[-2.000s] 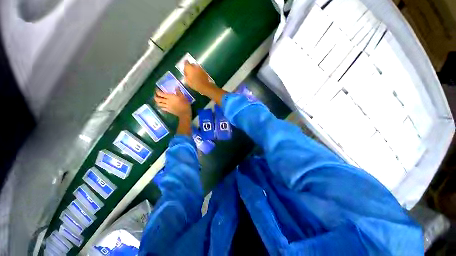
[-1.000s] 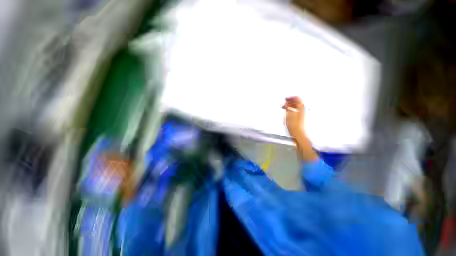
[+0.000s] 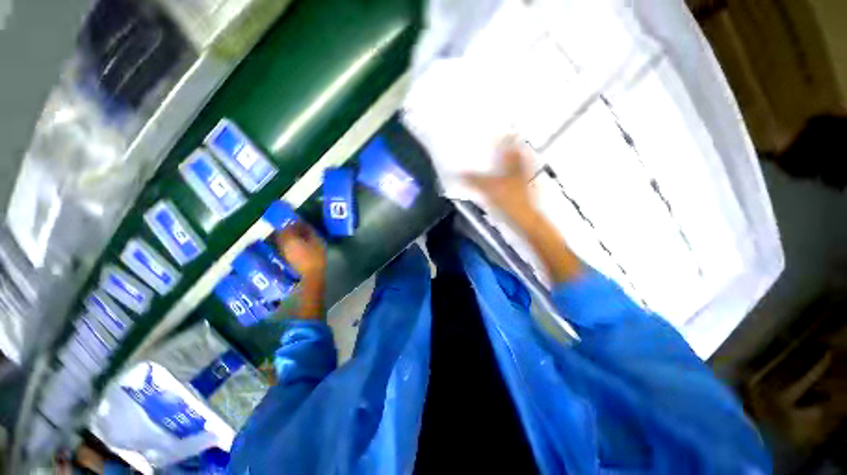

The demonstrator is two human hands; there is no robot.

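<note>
My left hand (image 3: 305, 252) is over the side ledge, its fingers on a blue printed card (image 3: 280, 215) that juts out past the fingertips. More blue cards (image 3: 260, 271) lie overlapped beside and under it. Two other blue cards (image 3: 340, 206) lie farther along the ledge. My right hand (image 3: 511, 190) is over the large white carton (image 3: 757, 264), thumb and fingers apart, at the white boxes (image 3: 641, 176). Glare hides whether a white box is between its fingers. Blue-faced boxes (image 3: 174, 232) stand in a slanting row on the green belt.
The green belt (image 3: 325, 56) runs from top centre to lower left. A pale rail (image 3: 358, 139) divides it from the ledge. A clear bag with blue pieces (image 3: 172, 408) is at lower left. Brown cartons (image 3: 757, 65) are at the upper right.
The view has swung and sharpened. My left hand has moved from the belt boxes to the ledge cards. My right hand has gone from the belt to the white carton.
</note>
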